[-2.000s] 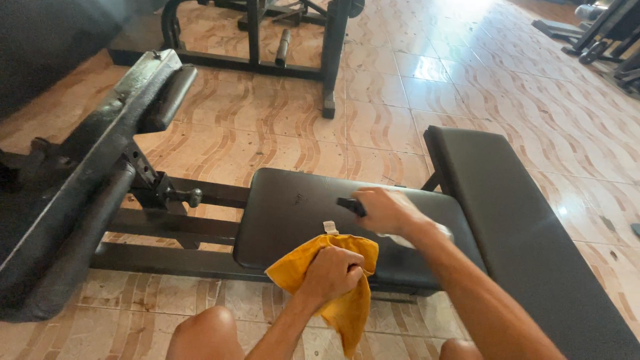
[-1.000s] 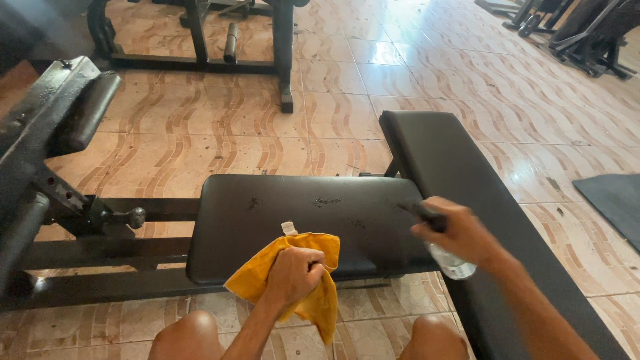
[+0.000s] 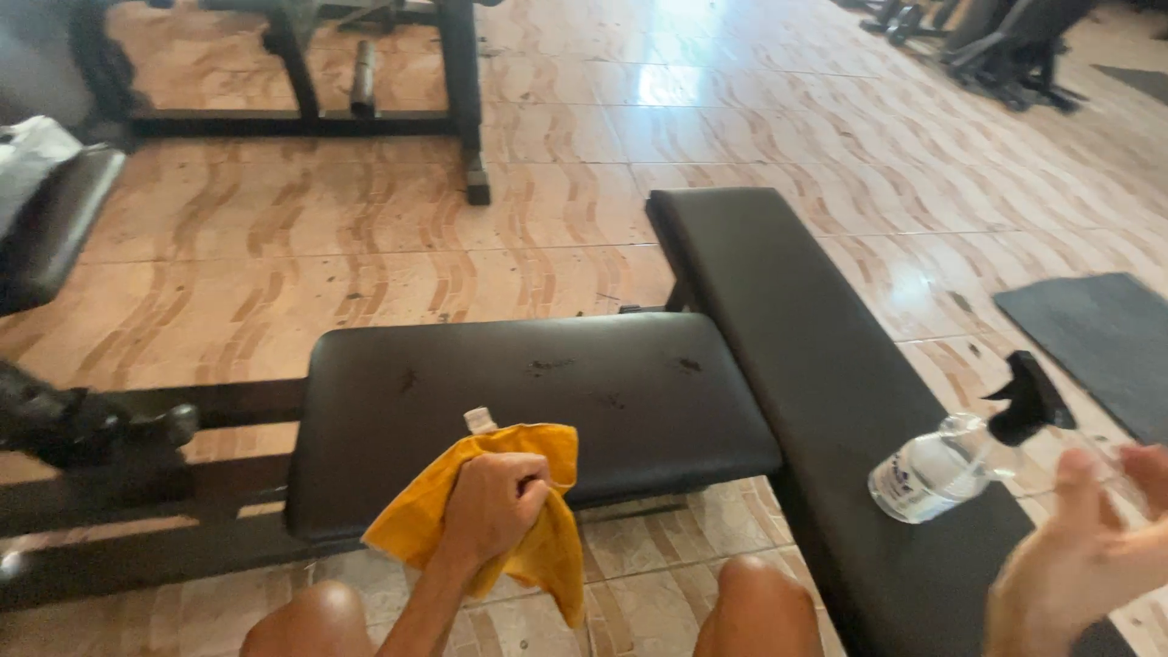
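Note:
My left hand (image 3: 497, 502) is closed on a yellow cloth (image 3: 415, 506), which hangs over the near edge of a black padded bench seat (image 3: 547, 383). Several dark wet-looking spots mark the seat's top. At the right, a clear plastic spray bottle (image 3: 931, 474) with a black trigger head tilts over a long black padded bench (image 3: 785, 301); whether it touches the pad cannot be told. Beside it, my right hand (image 3: 1086, 538) is apart from the bottle with its fingers spread, slightly blurred and cut by the frame's edge.
A black steel frame (image 3: 292, 123) stands on the tiled floor behind. Bench rails and an adjustment knob (image 3: 181, 424) lie at the left, below another pad (image 3: 59, 228). A dark mat (image 3: 1095, 338) is on the floor at the right. My knees are at the bottom edge.
My right hand has moved right, from above the seat to beyond the long bench, and has let go of the spray bottle. My left hand still grips the cloth. Dark spots show on the seat.

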